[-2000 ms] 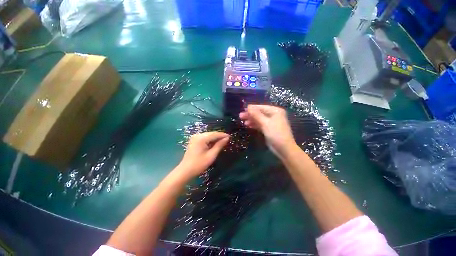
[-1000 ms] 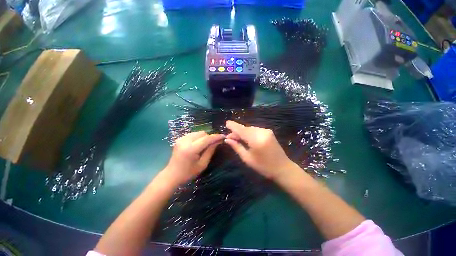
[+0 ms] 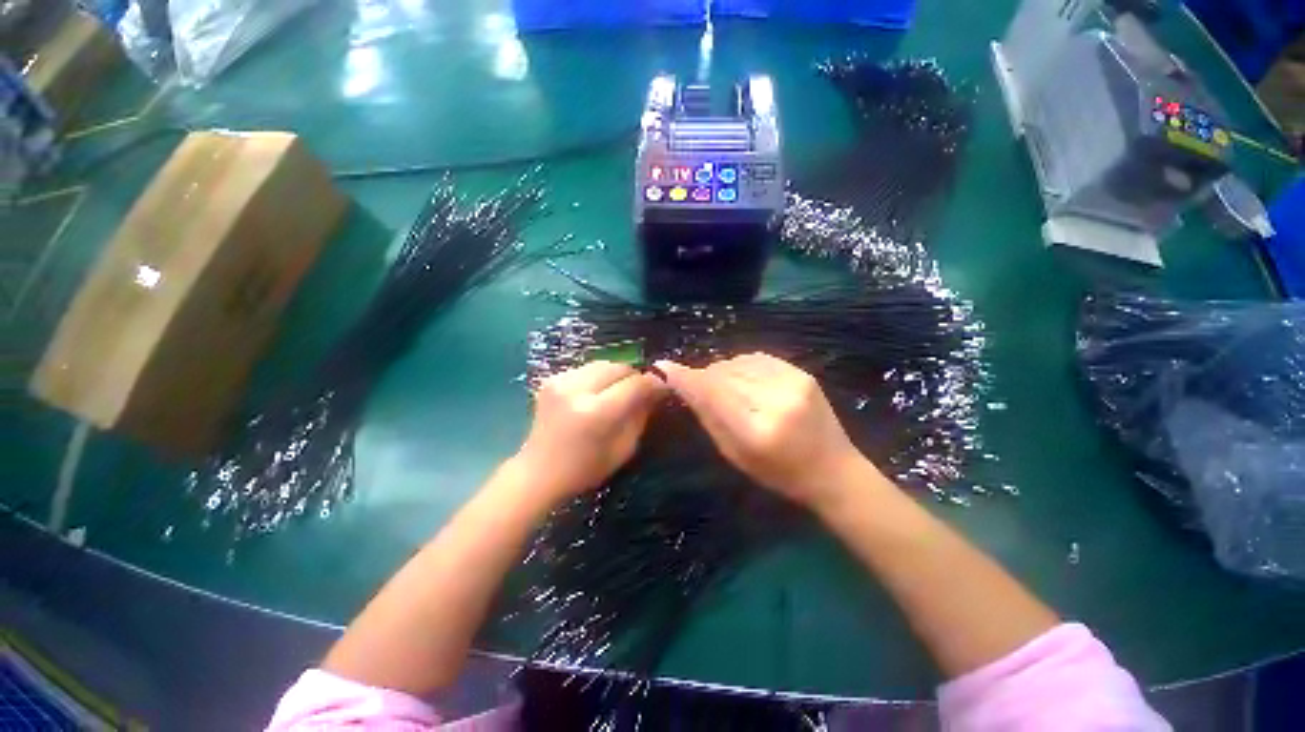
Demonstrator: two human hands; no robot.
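Observation:
My left hand and my right hand meet fingertip to fingertip over a large pile of black wire leads with silvery tips. A small dark bit, seemingly part of a wire lead, shows between the pinched fingertips; any tape there is too small to tell. A small green piece lies on the pile just beyond my left hand. The dark tape dispenser, with a lit red display and coloured buttons, stands just past the pile.
A brown carton stands at left, beside a separate wire bundle. Another dark bundle lies behind the dispenser at right. A pale-grey machine stands upper right, bagged wires at the right edge. Blue bins are at the far side.
My right hand has come from in front of the dispenser down to my left hand, and their fingertips now touch. The whole view has shifted slightly.

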